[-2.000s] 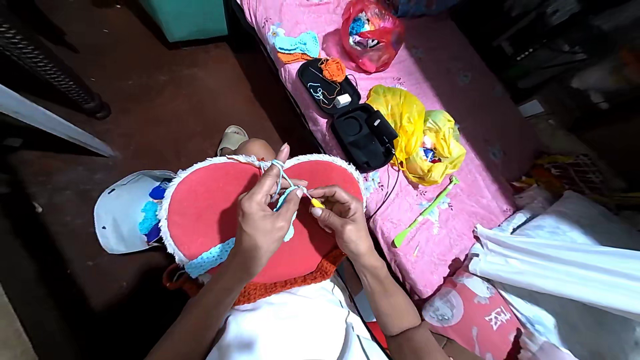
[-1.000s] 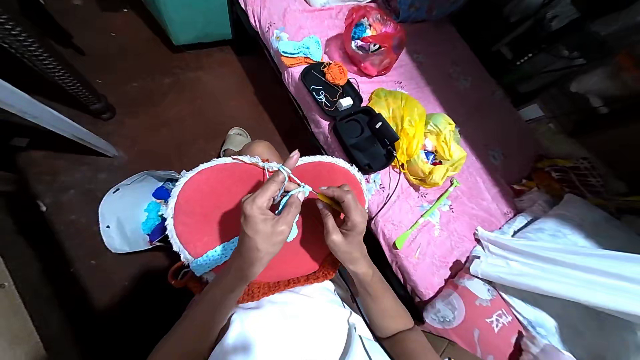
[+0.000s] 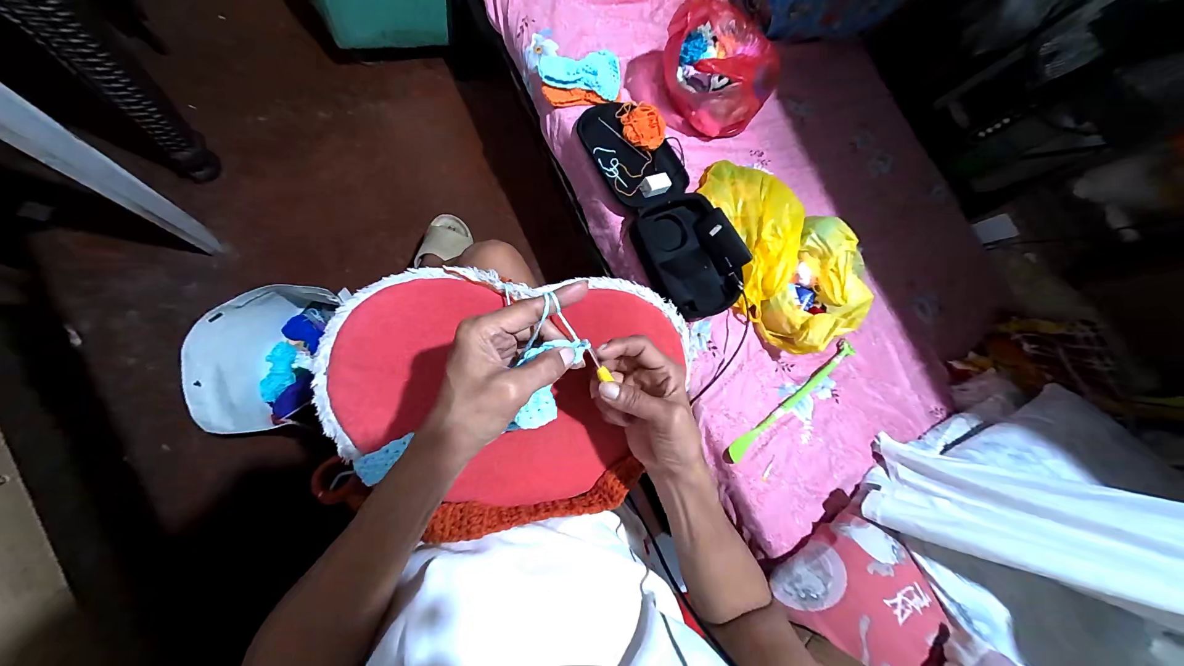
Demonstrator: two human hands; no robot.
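My left hand [image 3: 495, 370] pinches a light-blue crochet piece [image 3: 535, 407], with light-blue yarn [image 3: 546, 319] looped over its raised index finger. In my right hand [image 3: 647, 398] is a crochet hook with a yellow handle [image 3: 605, 375]; the hook's tip meets the top edge of the crochet piece. Both hands are above a red heart-shaped cushion [image 3: 388, 347] with white fluffy trim, on my lap. An orange-brown crocheted band [image 3: 527, 518] runs along the cushion's near edge, and a light-blue crocheted strip [image 3: 381, 460] lies at its left.
On the pink bed sheet [image 3: 888, 370] at right are an open black case [image 3: 689, 259], an orange yarn ball [image 3: 642, 126], a yellow plastic bag [image 3: 768, 231], a red plastic bag [image 3: 721, 74] and a green plastic stick [image 3: 786, 402]. A pale cap [image 3: 227, 370] holding yarn sits left of the cushion.
My left index finger has straightened out to the right, the yarn still over it. The crochet piece shows more fully below the left hand. My right hand still holds the hook beside it.
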